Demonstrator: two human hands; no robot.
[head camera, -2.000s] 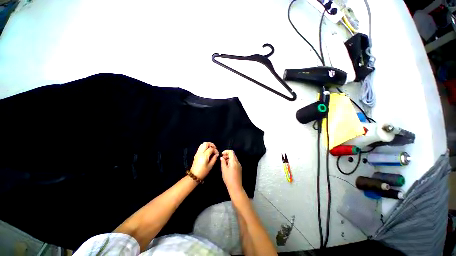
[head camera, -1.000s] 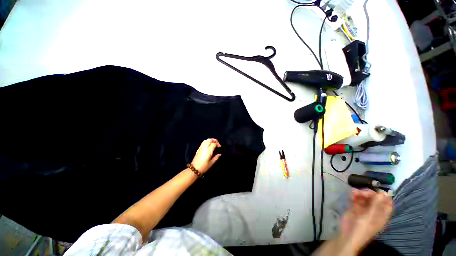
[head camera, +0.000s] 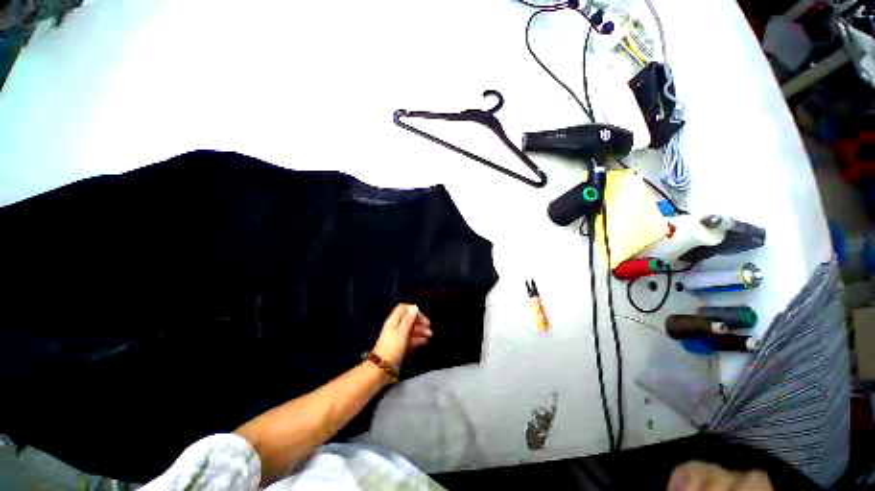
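A black sleeveless dress (head camera: 278, 249) lies flat, its collar end toward the right. My left hand (head camera: 403, 331) rests on the dress's upper front, with a beaded bracelet at the wrist. Its fingers are curled, and whether they grip anything is unclear. My right hand (head camera: 718, 477) is at the bottom right, small and cut off by the frame edge; its fingers cannot be made out. Thread snips (head camera: 537, 305) with a yellow-orange handle lie right of the collar.
The white table (head camera: 288, 77) holds a black hanger (head camera: 470, 117), a black hair dryer (head camera: 576, 141), a black cone (head camera: 574, 204), yellow cloth (head camera: 628, 216), a red spool (head camera: 638, 268), a spray gun (head camera: 715, 235), a can (head camera: 720, 278) and dark cones (head camera: 696, 327). Black cables (head camera: 599, 364) run beside them; striped cloth (head camera: 792, 374) hangs at right.
My right hand has left the dress and moved right, then down to the bottom edge. My left hand remains on the dress, slightly lower in view. The view has shifted slightly.
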